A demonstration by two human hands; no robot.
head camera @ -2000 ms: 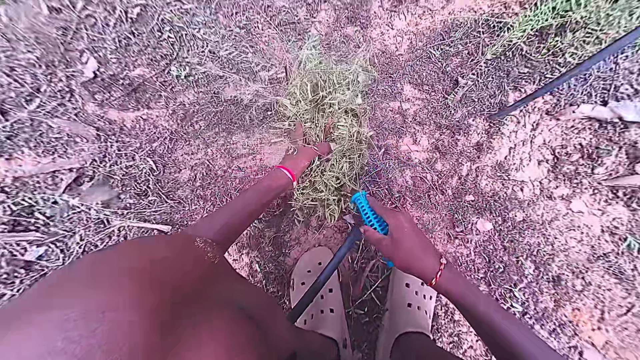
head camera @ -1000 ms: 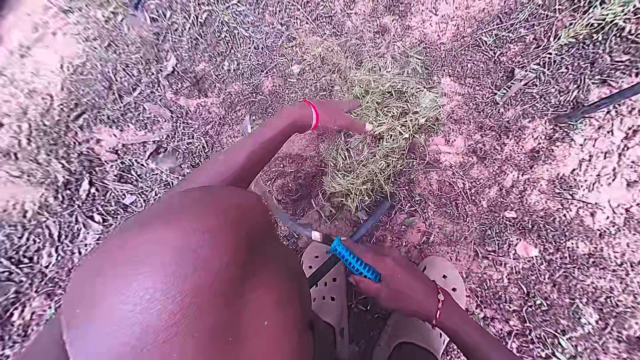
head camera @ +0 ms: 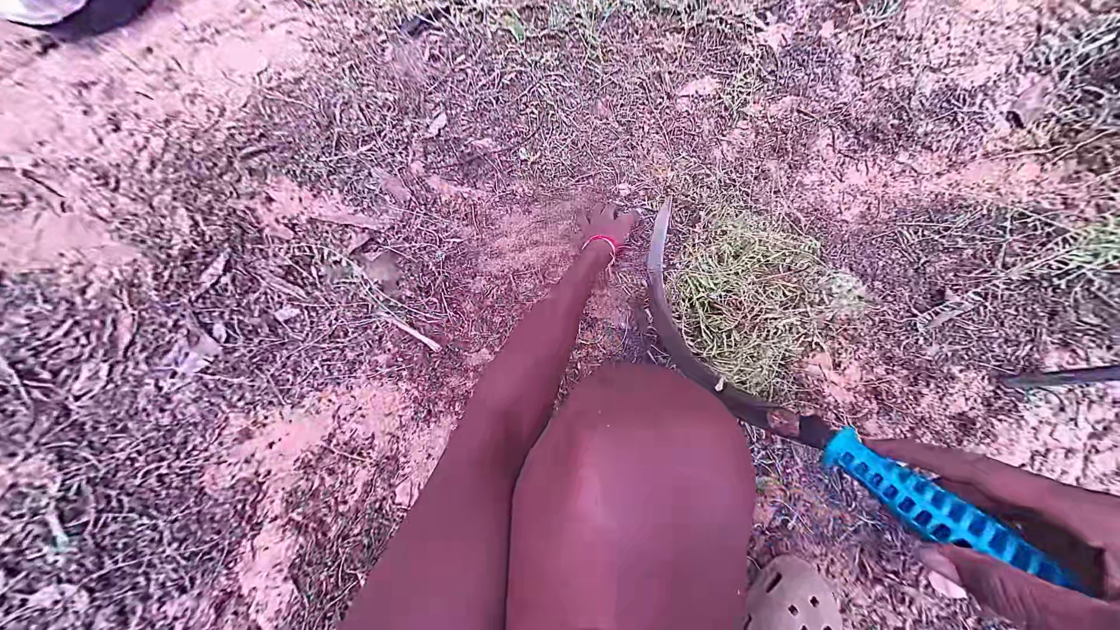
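Note:
My right hand (head camera: 1006,525) grips the blue plastic handle of a sickle (head camera: 682,350) at the lower right. Its dark curved blade reaches up and left, the tip upward, along the left side of a pile of cut grass (head camera: 752,297). My left hand (head camera: 608,226), with a red and white band at the wrist, is stretched out on the ground left of the blade tip. Its fingers are spread and nothing shows in them.
My bent knee (head camera: 634,490) fills the lower middle, with a perforated tan clog (head camera: 792,595) beside it. A dark rod (head camera: 1063,377) lies at the right edge. Dry stalks and leaves litter the soil. A pale object (head camera: 39,9) shows at the top left corner.
My left hand has left the grass pile and is now on the ground to its left. The sickle blade now lies along the pile's left side. The view has shifted.

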